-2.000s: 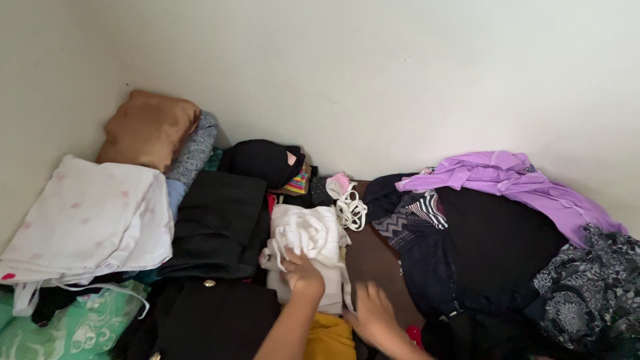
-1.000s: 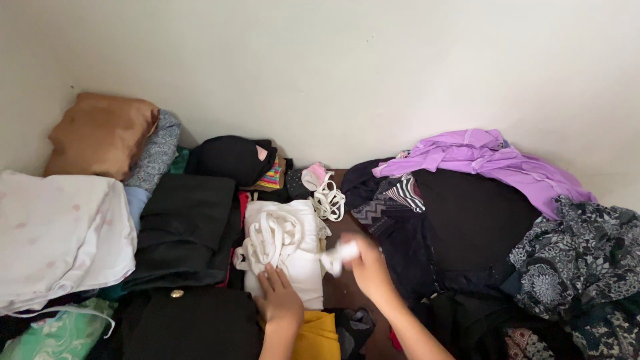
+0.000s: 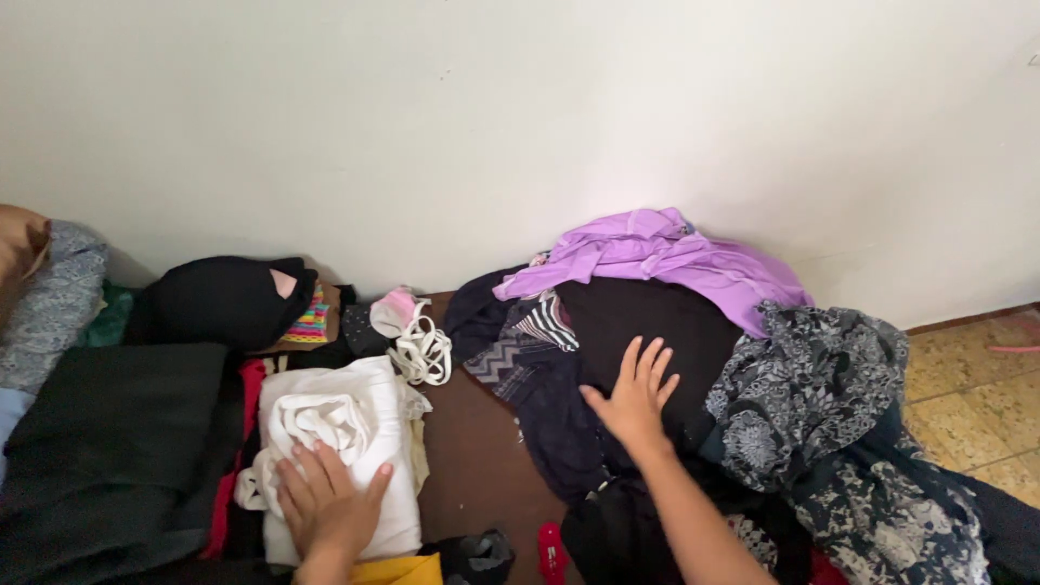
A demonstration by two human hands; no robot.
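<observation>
My left hand (image 3: pixel 329 500) rests with spread fingers on a folded white cloth (image 3: pixel 398 496), touching the coiled white strap (image 3: pixel 329 414) on top of it. My right hand (image 3: pixel 638 398), fingers apart and holding nothing, is over a black garment (image 3: pixel 650 317) in the heap at the right; whether it touches the cloth I cannot tell. A purple garment (image 3: pixel 650 244) is draped along the back of that heap. Zigzag-patterned dark cloth (image 3: pixel 496 361) and a striped piece (image 3: pixel 548 323) lie at its left side. Black-and-grey floral cloth (image 3: pixel 812 382) lies at its right.
Folded black cloth (image 3: pixel 114 431) is stacked left of the white pile. Behind are a black rounded item (image 3: pixel 215 301) and a bundle of white cords (image 3: pixel 422 349). Yellow cloth (image 3: pixel 398 569) and a red item (image 3: pixel 552 552) are near the front. The brown surface (image 3: pixel 463 447) shows between the piles; a wall stands behind.
My right hand has moved right, from beside the white cloth to the dark heap, and no longer holds the white strap end seen one second ago. The view has shifted to the right.
</observation>
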